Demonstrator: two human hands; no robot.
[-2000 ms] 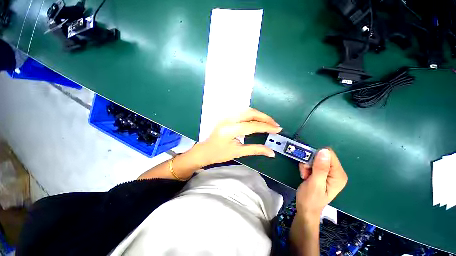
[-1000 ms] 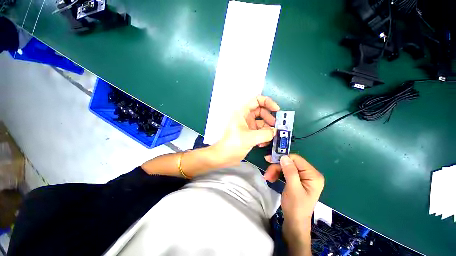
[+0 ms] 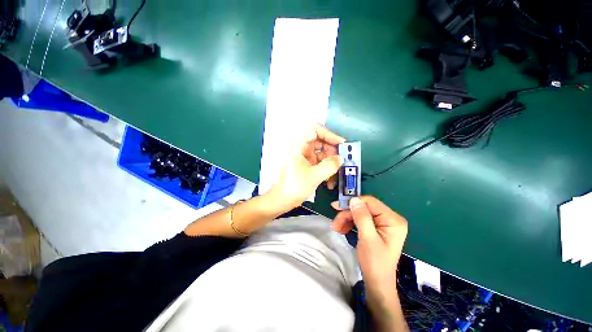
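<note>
A narrow cabled electronic unit [image 3: 349, 174] is held upright in the picture, near the bench's front edge. Its face is grey-silver, with two dark slots at the top and a blue connector [image 3: 350, 181] below them. My left hand [image 3: 305, 170] grips its upper left side with thumb and fingers. My right hand [image 3: 375, 227] pinches its lower end, thumb on the face. The thin black unit cable [image 3: 477, 128] runs from its right side to a coiled bundle. A long white liner sheet [image 3: 300, 84] lies beyond my left hand, which covers part of its near end.
Tangled black units [image 3: 448, 74] lie at the far right, and a smaller unit group [image 3: 107, 42] at the far left. White stepped sheets [image 3: 576, 228] lie at the right edge. Blue bins [image 3: 201, 188] with black parts stand below the bench edge. More parts [image 3: 448, 305] show at the bottom right.
The unit has turned from slanting sideways to upright, and my left hand has closed on its side. Since the last earlier frame, both hands and unit keep nearly the same pose; the whole view has shifted slightly.
</note>
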